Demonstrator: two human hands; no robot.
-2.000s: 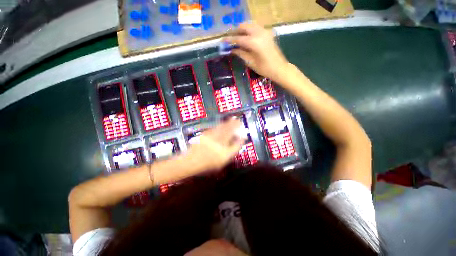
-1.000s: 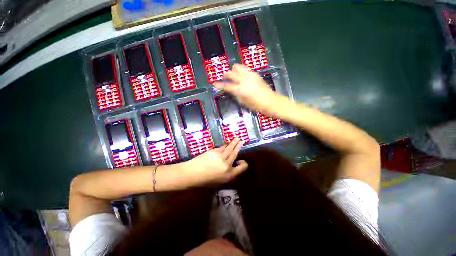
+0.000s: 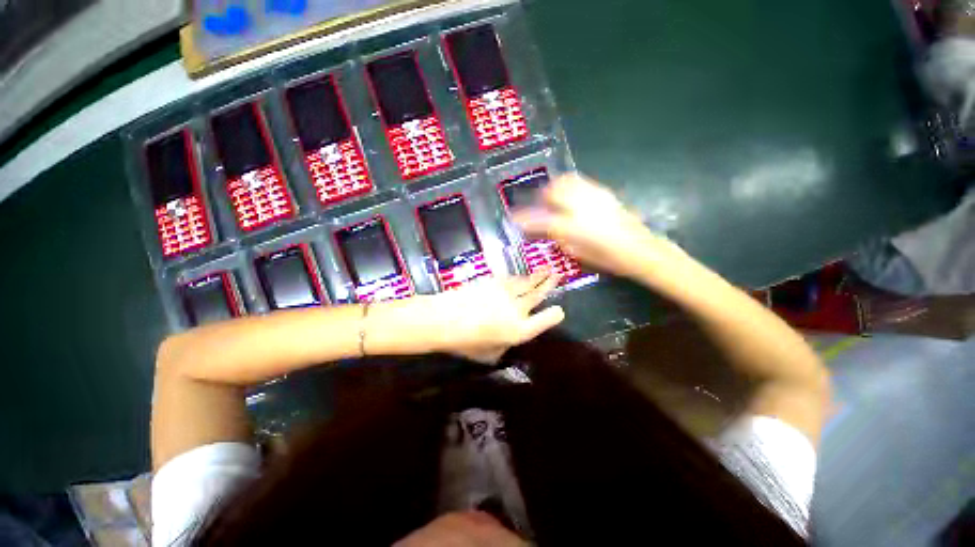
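A clear blister tray [image 3: 137, 176] holds red keypad phones with black screens in two rows. My right hand [image 3: 581, 227] is blurred over the rightmost front-row phone [image 3: 524, 190], with its fingertips at the screen's lower part. Whether it holds a small film or card cannot be told. My left hand [image 3: 494, 316] lies palm down at the tray's front edge, thumb apart, fingertips by that phone's keypad, nothing seen in it. My left hand and forearm cover the lower parts of several front-row phones.
The tray lies on a dark-green bench [image 3: 684, 107] with a pale edge [image 3: 64, 160]. Beyond it, at the top left, is a tan board [image 3: 195, 51] with blue-printed films [image 3: 227, 19]. A red item [image 3: 818, 308] is below the bench at the right. Dark hair hangs in the lower middle.
My right hand has moved from the blue stock side down over the tray to the rightmost front phone. My left hand has drawn back to the tray's front edge. The view has shifted.
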